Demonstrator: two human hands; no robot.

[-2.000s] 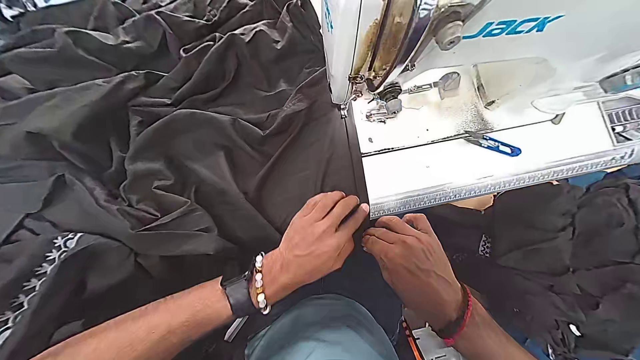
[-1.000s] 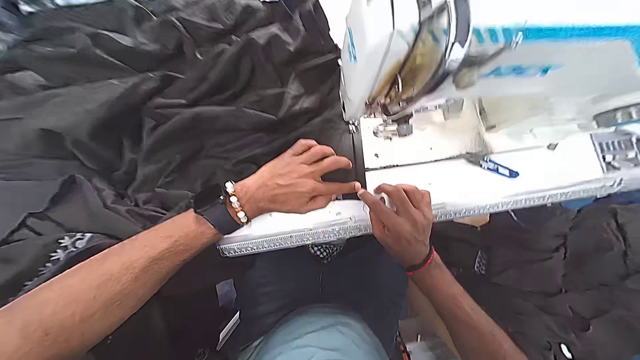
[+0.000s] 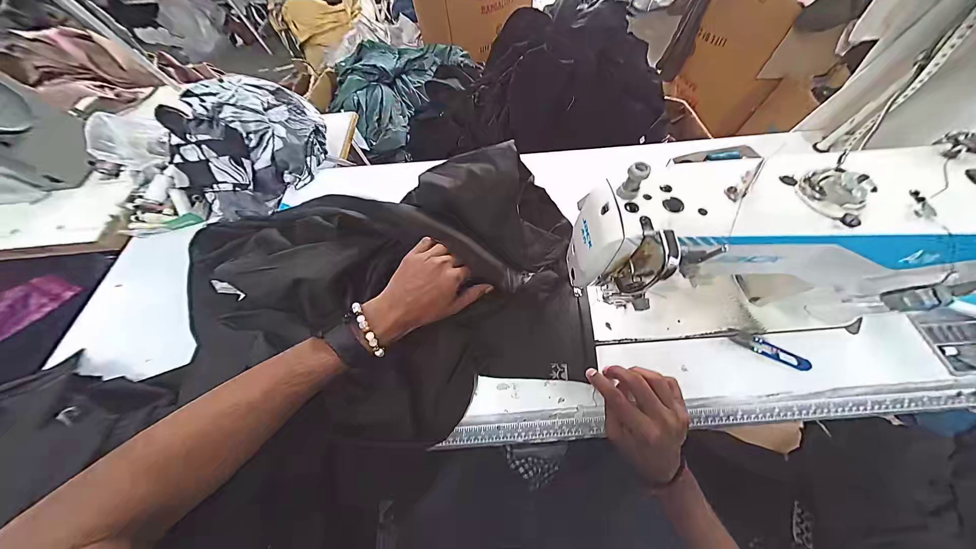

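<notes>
A white and blue Jack sewing machine (image 3: 762, 259) stands on the white table, with black fabric (image 3: 526, 335) running up to its needle area. My left hand (image 3: 427, 290) lies on the bunched part of this fabric, left of the machine head, fingers bent over the folds; whether it grips them is unclear. At the near corner of the fabric, my right hand (image 3: 644, 412) has thumb and forefinger together at the edge, beside a small light embroidered mark. Blue thread snips (image 3: 778, 353) lie on the table, right of the right hand.
A measuring tape (image 3: 732, 415) runs along the table's front edge. Beyond the table are a large dark cloth heap (image 3: 572, 76), a teal cloth bundle (image 3: 396, 80) and cardboard boxes (image 3: 724, 69). A black and white cloth bundle (image 3: 244, 137) sits at the left, and dark fabric hangs below.
My left hand has moved away from my right hand and onto the bunched fabric. The fabric is now gathered in a pile beside the machine. The view has tilted up and widened.
</notes>
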